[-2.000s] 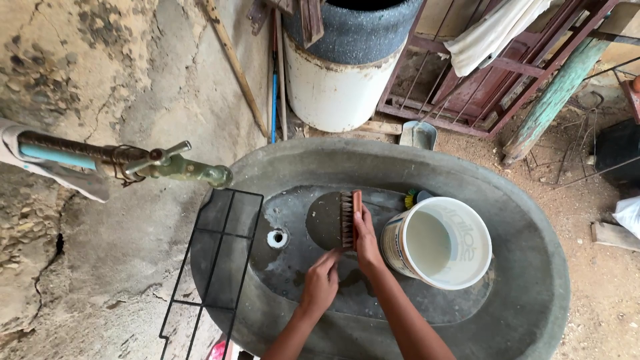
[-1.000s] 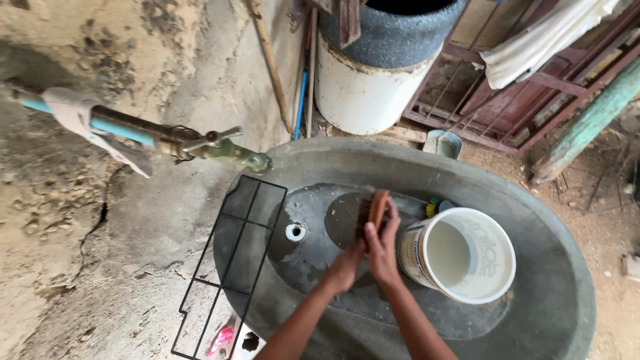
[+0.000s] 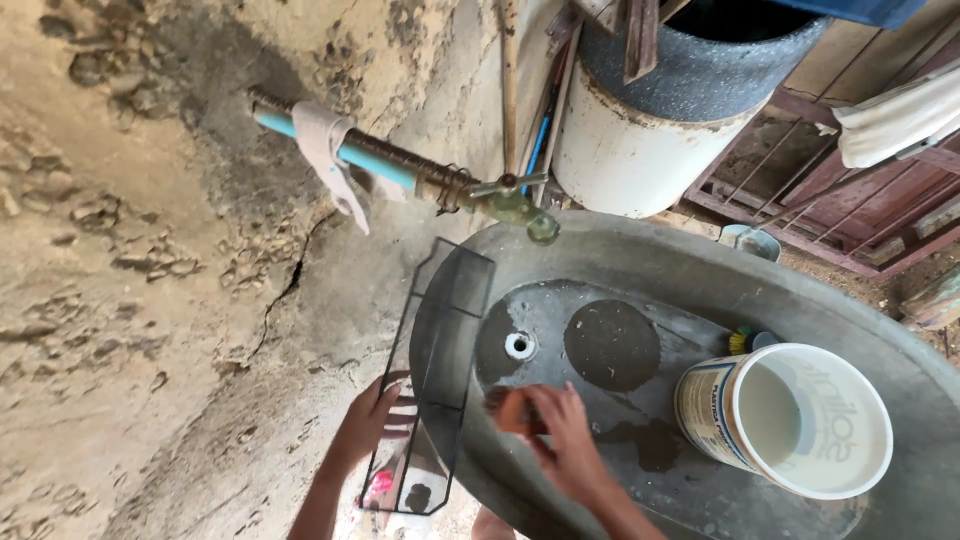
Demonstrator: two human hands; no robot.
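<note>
My right hand [image 3: 559, 435] is closed around a scrubbing brush [image 3: 517, 411] with an orange-brown back, over the near left part of a grey oval basin [image 3: 750, 277]. At the basin's left rim leans a black wire rack [image 3: 427, 341]. My left hand [image 3: 375, 416] is at the rack's left side, fingers spread behind its wires; whether they grip it is unclear. A white plastic bucket [image 3: 814, 420] with cloudy liquid stands in the basin, right of my right hand. Beside the bucket lies a yellow-bristled brush [image 3: 741, 341]. The basin floor is wet around a white drain fitting [image 3: 520, 345].
A metal tap [image 3: 525, 210] on a wall pipe juts over the basin's far left rim; a pale glove [image 3: 330, 150] hangs on the pipe. Behind the basin are a white and grey barrel [image 3: 637, 127], long sticks [image 3: 510, 90] and a reddish metal gate [image 3: 840, 187]. A cracked wall borders the left.
My hands, together at the brush earlier, are now apart. My left hand has moved left to the wire rack, while the brush remains in my right. The view has shifted left.
</note>
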